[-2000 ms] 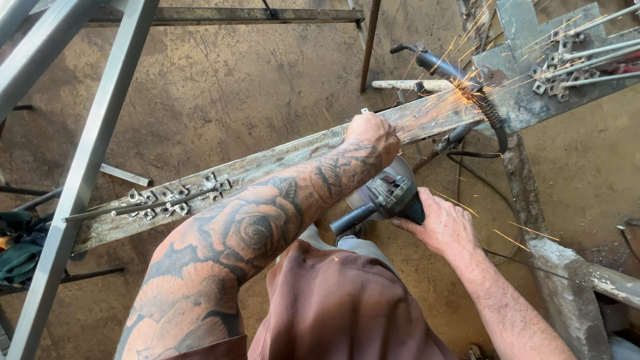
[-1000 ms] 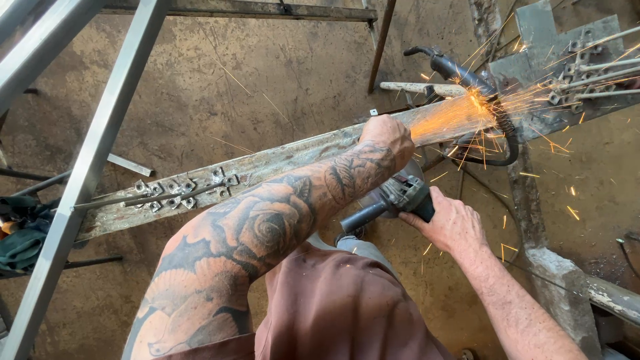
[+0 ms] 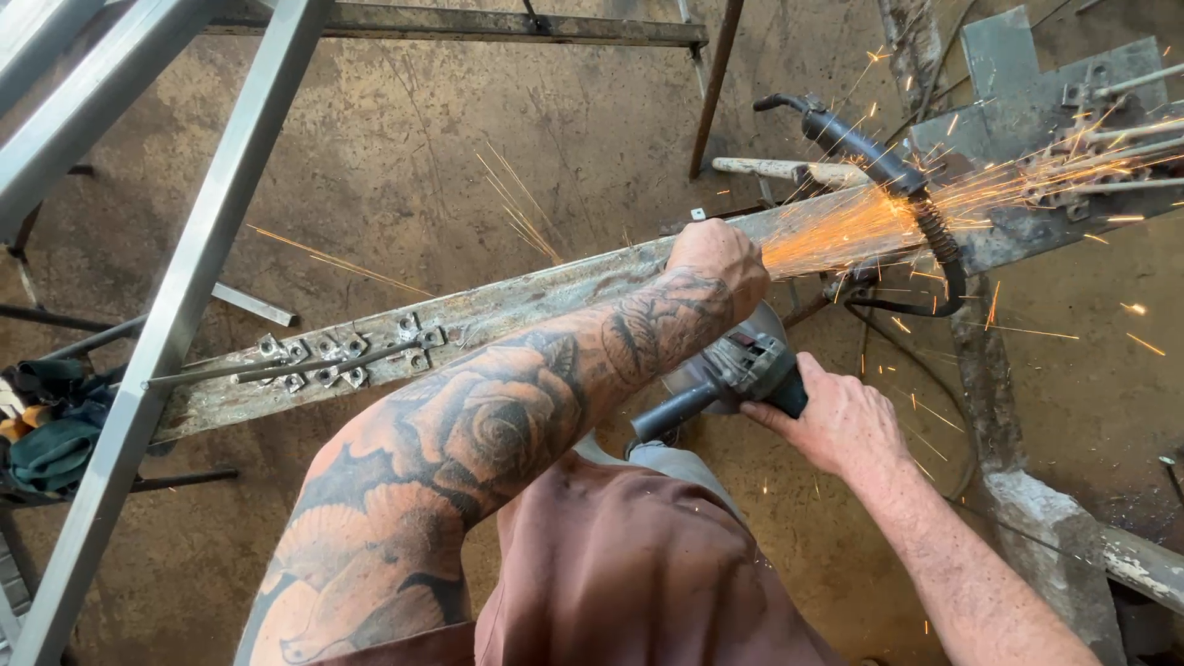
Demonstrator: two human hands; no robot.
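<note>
My right hand is closed around the body of an angle grinder, whose side handle points down and to the left. The grinder's disc is partly hidden under my left forearm. On the long metal beam, my left hand is a fist with its fingers curled down; a small metal tab shows just beyond it, and what the fingers grip is hidden. Orange sparks stream right from beside this fist, past a welding torch. Small square metal pieces with holes lie with thin rods on the beam's left part.
Square steel tubes cross the beam's left end. At the right, a metal plate bears more rods and small pieces. A cable hangs from the torch. Dark cloth lies at far left, and a concrete-covered bar is at lower right.
The spark stream is wider and denser than two seconds ago, and streaks now also show left of my left hand. Both hands stay in about the same place.
</note>
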